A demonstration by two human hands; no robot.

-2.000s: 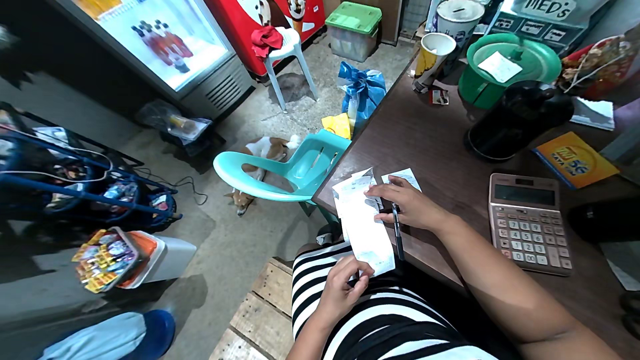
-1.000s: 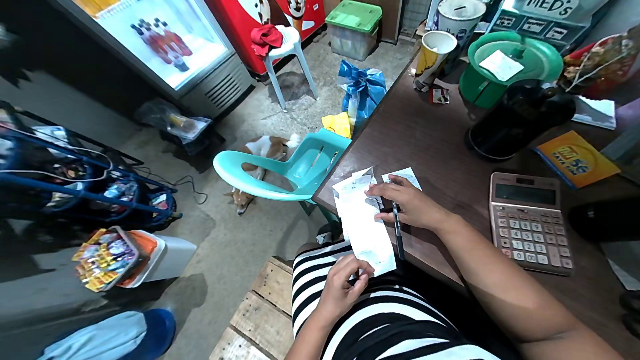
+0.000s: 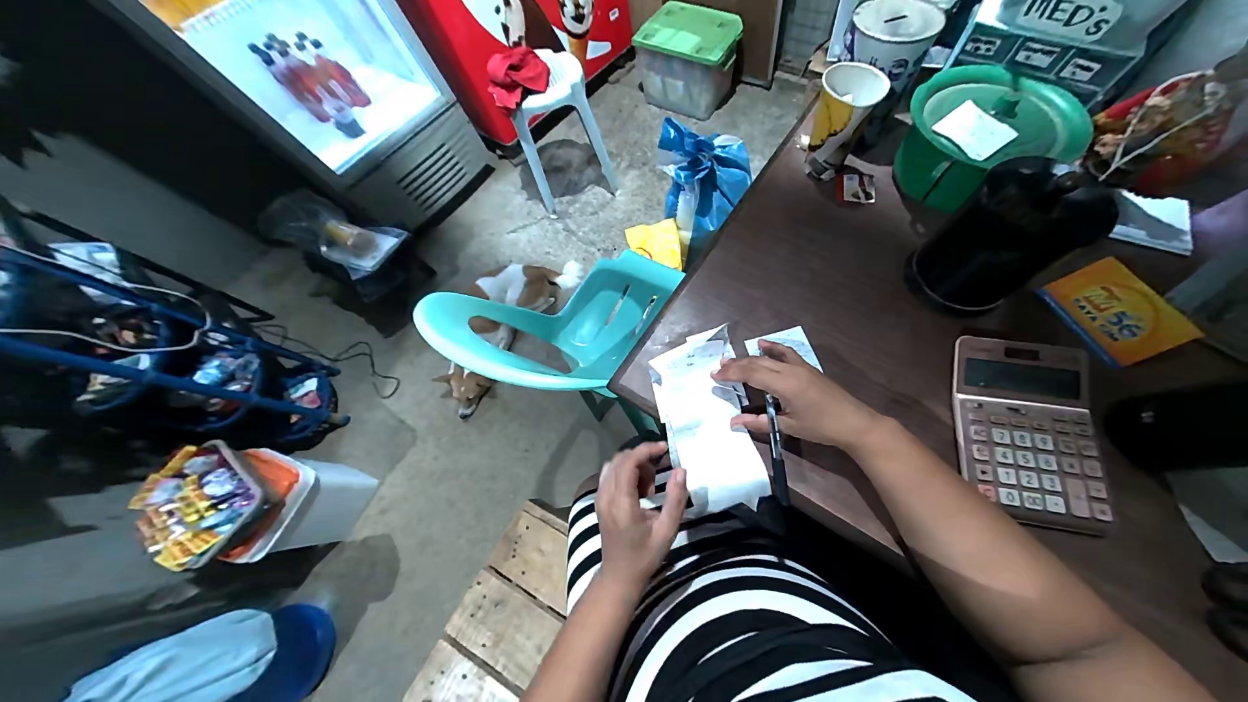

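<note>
A long slip of white paper (image 3: 704, 429) with writing lies over the table edge, its lower end reaching my lap. My right hand (image 3: 795, 395) rests on the slip's right side with spread fingers. A dark pen (image 3: 776, 453) lies under or against that hand; whether the fingers grip it cannot be told. Another small white paper (image 3: 792, 343) sits partly beneath the same hand. My left hand (image 3: 639, 502) is at the slip's lower left edge, fingers apart and curved, holding nothing that shows. To the right is a pink calculator (image 3: 1032, 434).
On the brown table (image 3: 838, 253) stand a black flask (image 3: 1009, 234), a green lidded bucket (image 3: 936, 146), a paper cup (image 3: 848, 97) and a yellow card (image 3: 1121, 310). A turquoise plastic chair (image 3: 585, 331) adjoins the table's left edge. A dog (image 3: 517, 288) lies on the floor behind it.
My left hand has come off the slip's lower end and moved a little to the left, its fingers now apart. My right hand stays on the paper.
</note>
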